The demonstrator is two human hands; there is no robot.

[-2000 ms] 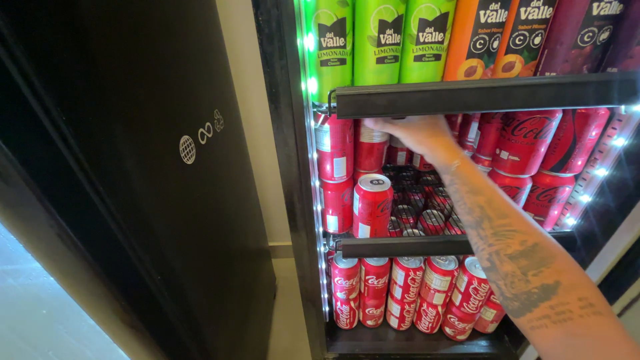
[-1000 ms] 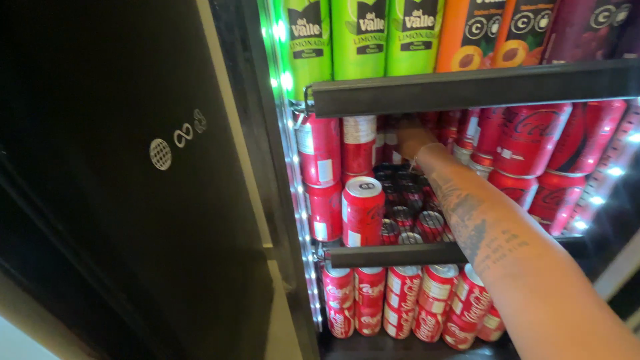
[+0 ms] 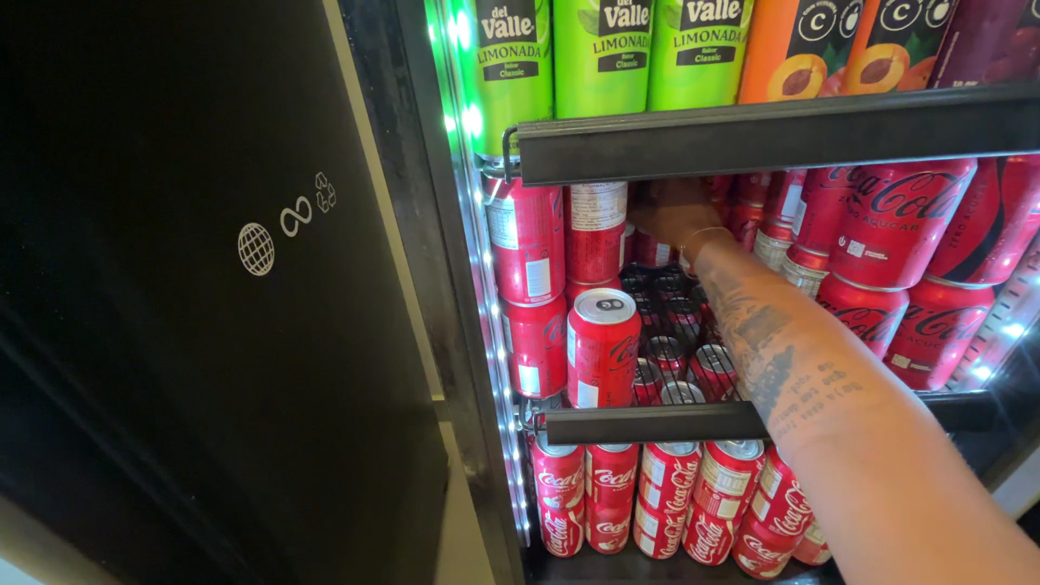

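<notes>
My right hand (image 3: 673, 213) reaches deep into the middle shelf of a lit drinks cooler, in shadow under the upper shelf. Its fingers are hard to make out among the red cans at the back, so a grip cannot be told. A single red Coca-Cola can (image 3: 603, 349) stands upright at the front of this shelf, left of my forearm. Behind and beside it are stacked red cans (image 3: 526, 244), two high. More Coca-Cola zero-sugar cans (image 3: 895, 219) are stacked on the right. My left hand is out of view.
Black shelf front rails (image 3: 780, 134) cross above and below my forearm. Green lemonade cans (image 3: 603, 57) and orange ones stand on the upper shelf. Stacked Coca-Cola cans (image 3: 561, 487) fill the bottom. Left is a black panel (image 3: 203, 366) beside the cooler's frame.
My right hand has moved from near the upper rail, by the left stacks, deeper into the middle shelf. The single can at the front has stayed in place.
</notes>
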